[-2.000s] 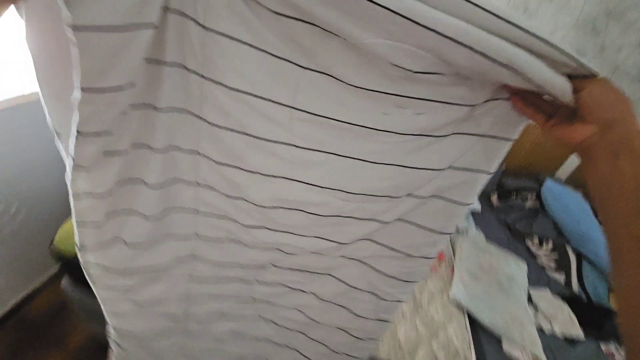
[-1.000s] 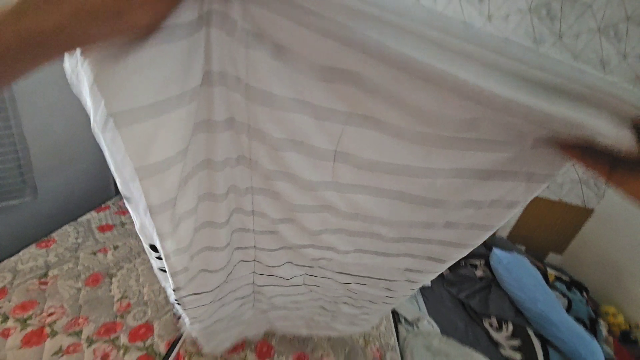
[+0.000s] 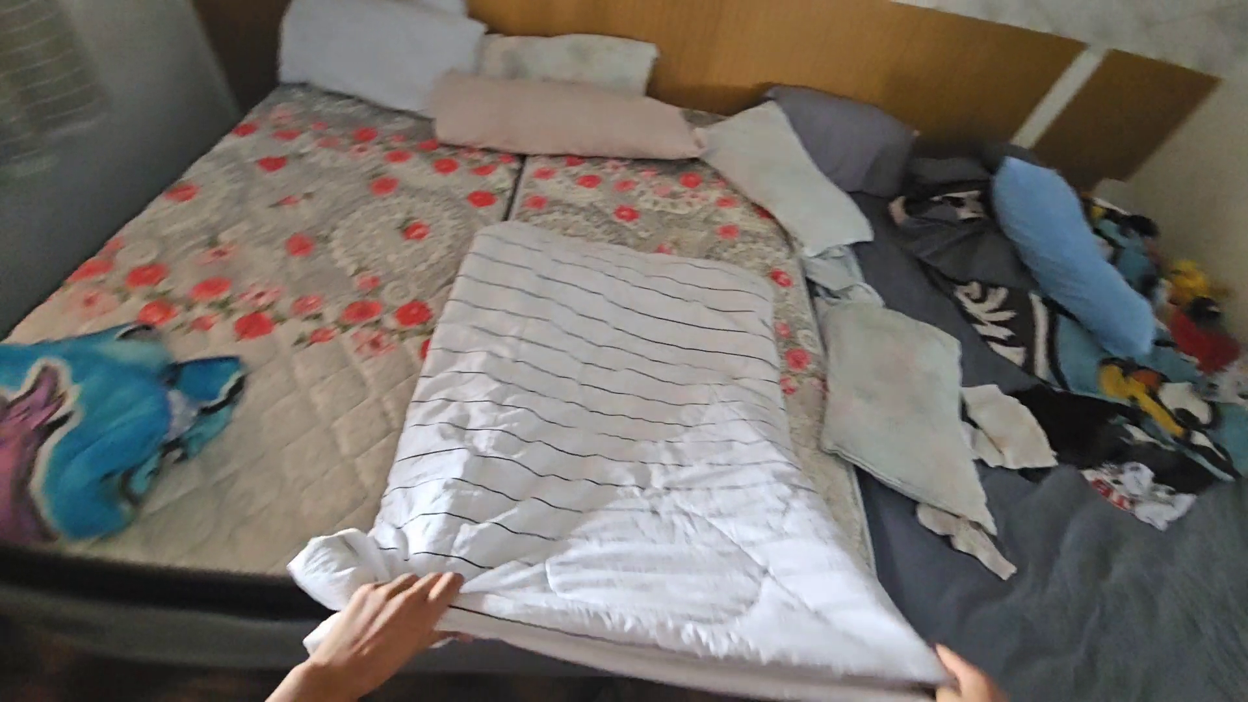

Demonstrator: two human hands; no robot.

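Note:
A white quilted comforter with thin dark stripes [image 3: 604, 390] lies spread over the floral mattress [image 3: 322, 244], its near edge by the front of the bed. My left hand [image 3: 390, 614] grips that near edge at the left, beside a bunched corner; the fingertips lie on top of the cloth. At the bottom right, my right hand [image 3: 960, 673] holds the comforter's near right corner, which is pulled taut; much of this hand is outside the view. Part of the comforter's plain white side shows near the front.
Several pillows, one of them pink [image 3: 575, 117], lie by the wooden headboard [image 3: 829, 49]. A blue patterned cloth [image 3: 107, 439] is at the left. On the grey sheet [image 3: 1072, 585] at the right are a pale pillow [image 3: 897, 400], a blue pillow [image 3: 1072, 253] and clothes.
The striped comforter, held up before the view earlier, now lies on the bed. Both hands have come down to its near edge. The view shows more of the bed.

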